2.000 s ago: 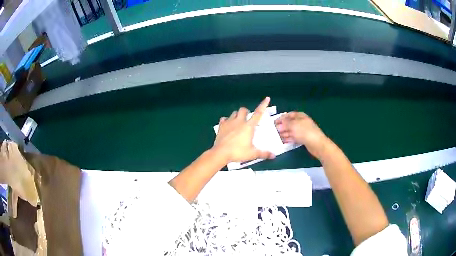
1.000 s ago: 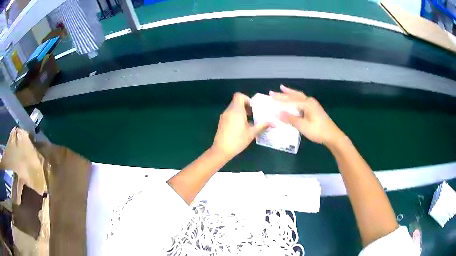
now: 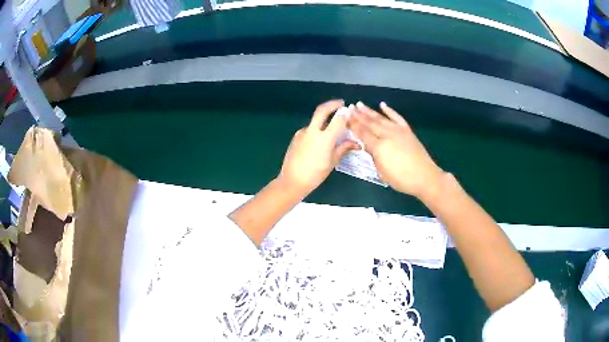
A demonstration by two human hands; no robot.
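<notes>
A white retail box (image 3: 362,165) with small dark print on its near side is held above the dark green belt, mostly covered by my hands. My left hand (image 3: 312,152) grips its left side, with the thumb across the near edge. My right hand (image 3: 395,150) lies over its top and right side with the fingers stretched out. What is inside the box is hidden. A tangled pile of white coiled cables (image 3: 320,294) lies at the near edge on a white surface.
White flat cartons (image 3: 413,239) lie between the cable pile and the belt rail (image 3: 534,237). A torn brown paper bag (image 3: 100,234) stands at left. A white leaflet stack (image 3: 596,280) is at the right edge. A small white ring (image 3: 447,339) lies at the bottom. Cardboard (image 3: 577,43) is at top right.
The box was low between spread hands, then was lifted and turned with its print showing. Now my right hand has closed over its top and covers more of it. The camera view has shifted.
</notes>
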